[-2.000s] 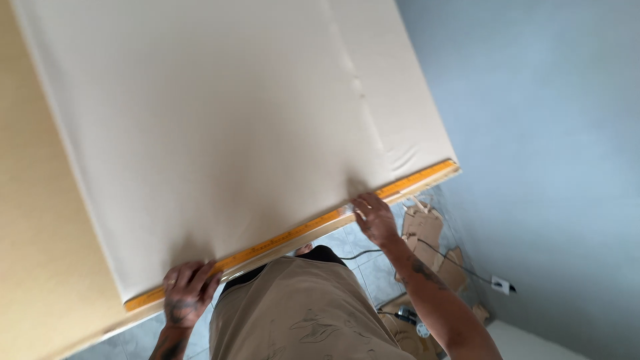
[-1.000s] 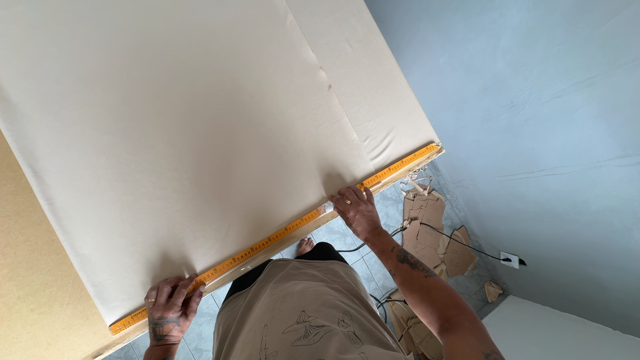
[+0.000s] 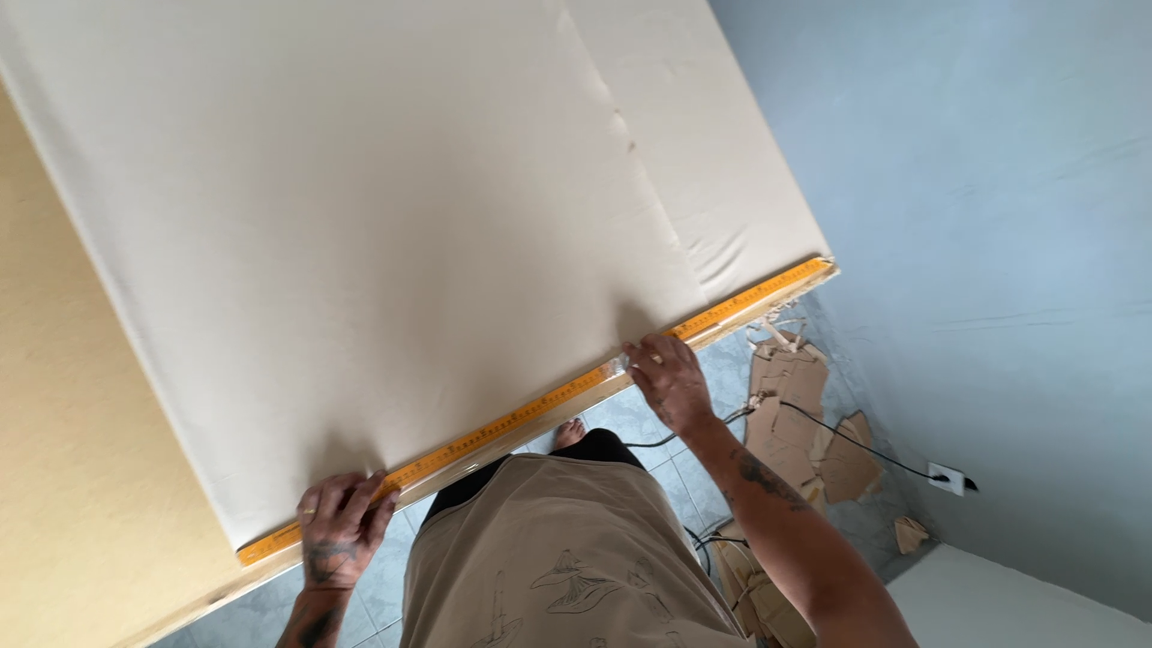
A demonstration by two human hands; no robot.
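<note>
A long orange ruler with dark markings (image 3: 504, 423) lies along the near edge of a beige fabric or sheet (image 3: 405, 225), which covers much of a large board. My left hand (image 3: 340, 526) grips the ruler near its left end, fingers over the top and wrist below the edge. My right hand (image 3: 668, 378) holds the ruler right of its middle, with fingers bent over it beside a clear, shiny patch. The sheet has a lengthwise seam or fold and small wrinkles near the right corner.
Bare tan board (image 3: 81, 405) shows at the left. A blue-grey wall (image 3: 972, 225) stands on the right, with a power socket (image 3: 945, 479) and black cord (image 3: 855, 443). Torn cardboard (image 3: 787, 405) lies on the tiled floor (image 3: 684, 486). My bare foot (image 3: 569, 434) shows beyond the board's edge.
Both hands stay on the ruler, at about the same places along it. The view has shifted slightly.
</note>
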